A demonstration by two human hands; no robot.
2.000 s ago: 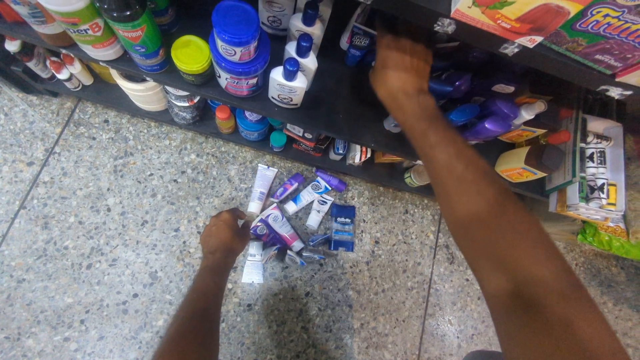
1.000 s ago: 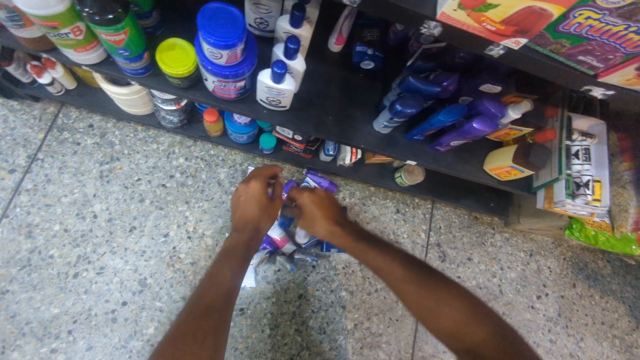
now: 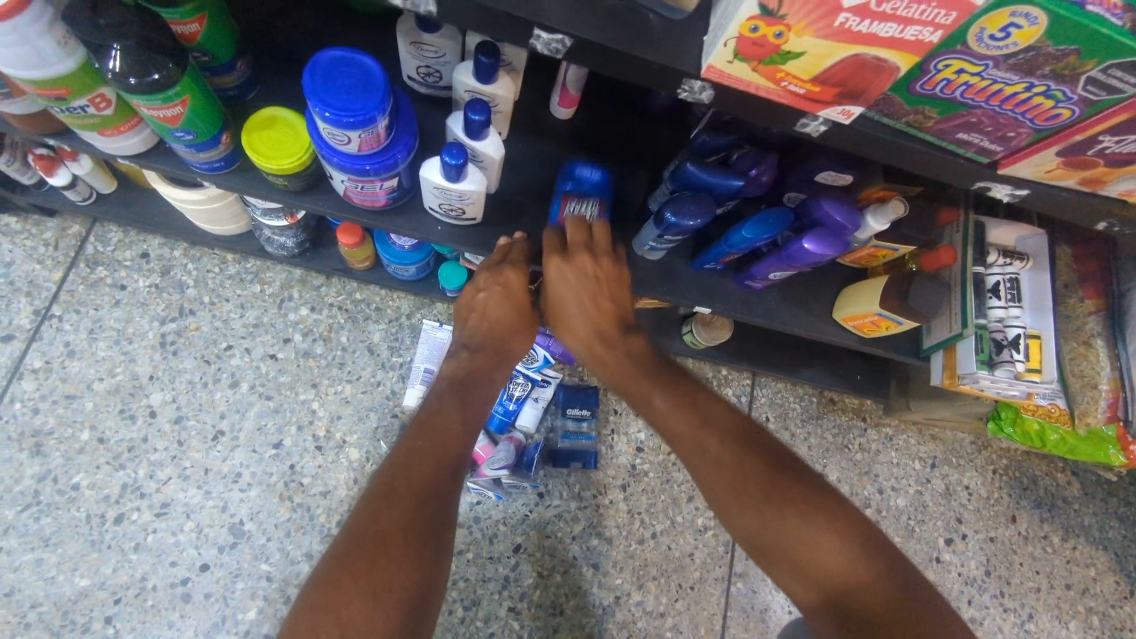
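Note:
My right hand (image 3: 586,288) reaches over the middle shelf, its fingertips at a dark blue container (image 3: 581,193) that stands there; whether it grips it is blurred. Beside it my left hand (image 3: 497,306) is at the shelf's front edge, its fingertips partly hidden and what it touches unclear. Below the hands, on the speckled floor, lies a pile of small toiletries: a white tube (image 3: 429,364), a blue tube (image 3: 512,399), a blue Gillette package (image 3: 575,426) and several pink and purple items (image 3: 501,454). My forearms hide part of the pile.
White bottles with blue caps (image 3: 453,186) and blue gel tubs (image 3: 364,151) stand left on the shelf. Purple and blue bottles (image 3: 803,253) lean at the right. Above them, gelatin boxes (image 3: 834,53) sit on the upper shelf. An open carton (image 3: 1012,302) stands far right.
Both hands have moved from the floor pile up to the middle shelf. The dark blue container now stands at the right fingertips, where one second ago the shelf front was bare.

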